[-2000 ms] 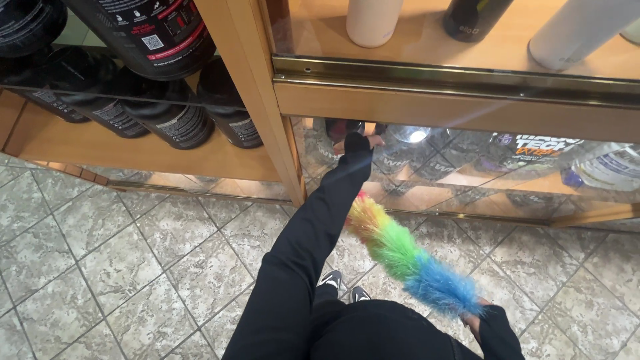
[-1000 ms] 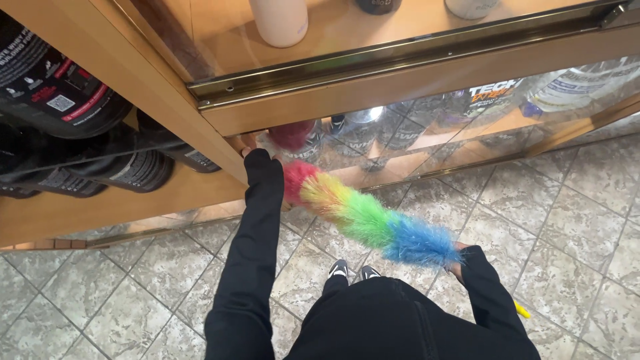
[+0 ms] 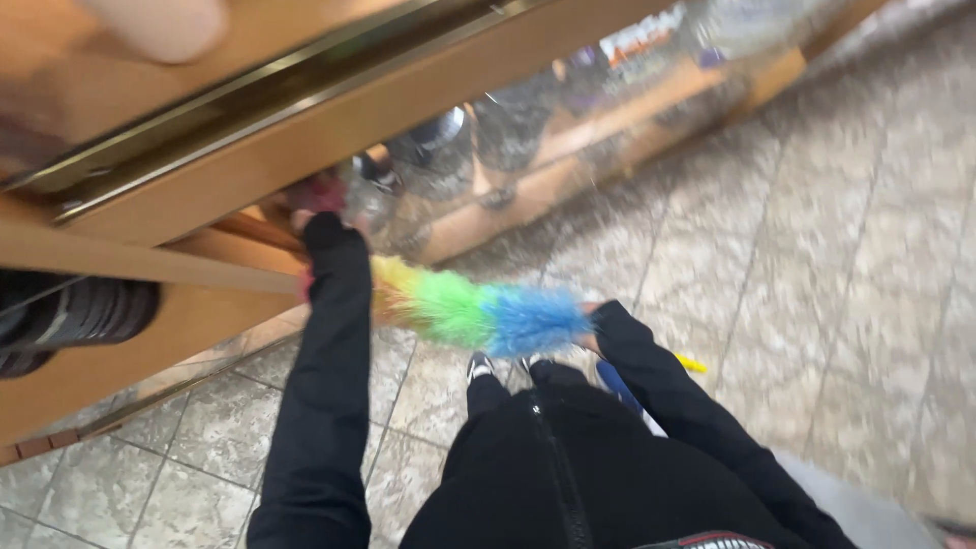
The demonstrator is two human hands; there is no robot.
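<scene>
My right hand is closed around the rainbow feather duster, near its blue end; a yellow handle tip shows beyond the sleeve. The duster lies crosswise before my body, its red end mostly behind my left sleeve. My left hand is at the edge of the glass-fronted lower shelf, by the wooden upright, largely covered by its cuff, so its fingers cannot be made out. Close to it, behind the glass, is a blurred dark red thing.
Clear bottles or shakers stand behind the glass. A brass-coloured track runs along the wooden rail above. Black tubs sit on the left shelf. Below is a tiled floor, with my shoes on it.
The view has turned and is blurred. My left hand has shifted from the wooden upright to the opening beside the glass. The duster stays in my right hand.
</scene>
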